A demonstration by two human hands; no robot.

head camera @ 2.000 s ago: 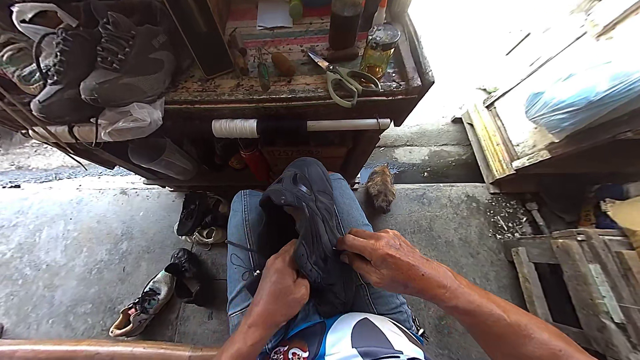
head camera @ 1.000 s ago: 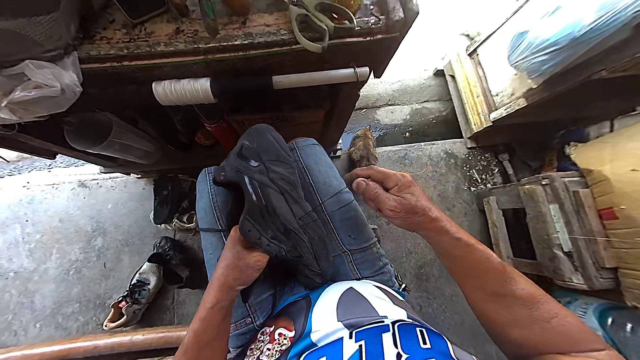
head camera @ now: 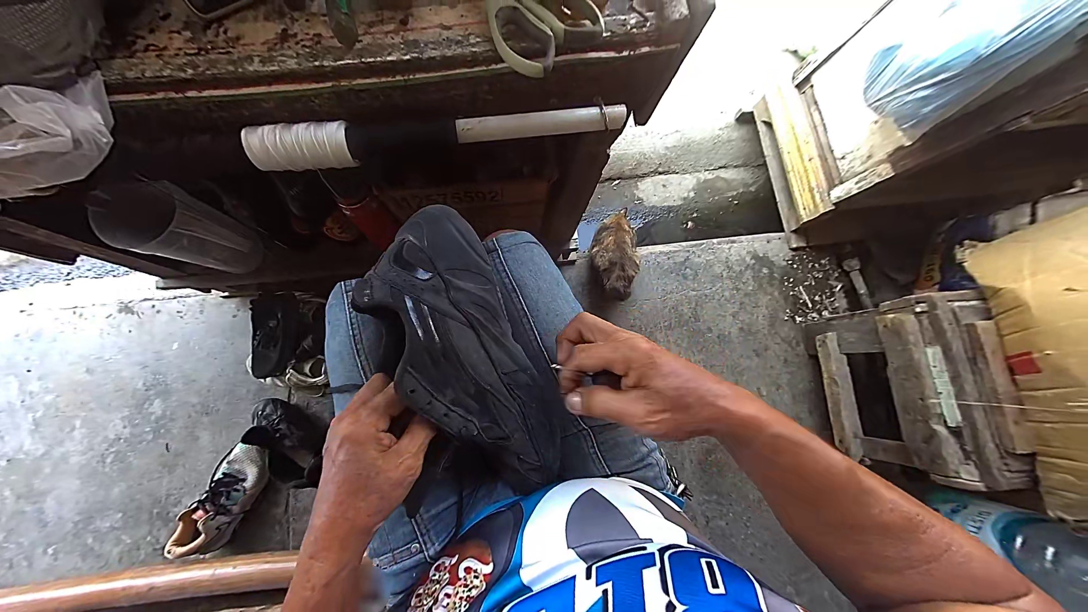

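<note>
A black shoe (head camera: 463, 331) lies across my denim-covered thighs, its toe or heel end toward the bench. My left hand (head camera: 378, 442) grips the shoe at its opening, with some fingertips hidden inside. Beside the shoe's right edge, my right hand (head camera: 633, 378) is closed on a small tool with a dark handle; a thin metal tip shows between the fingers and points at the shoe. Whether the tip touches the shoe is not clear.
A wooden bench (head camera: 391, 76) ahead carries scissors (head camera: 531, 38) and a thread spool (head camera: 297, 146). A cat (head camera: 614, 255) sits on the concrete at right. Loose shoes (head camera: 221, 493) lie at left, a wooden crate (head camera: 931, 382) and cardboard (head camera: 1037, 340) at right.
My right hand was at the shoe, then moved off to its right, and is now back close to the shoe's edge. The view has shifted down from the bench top.
</note>
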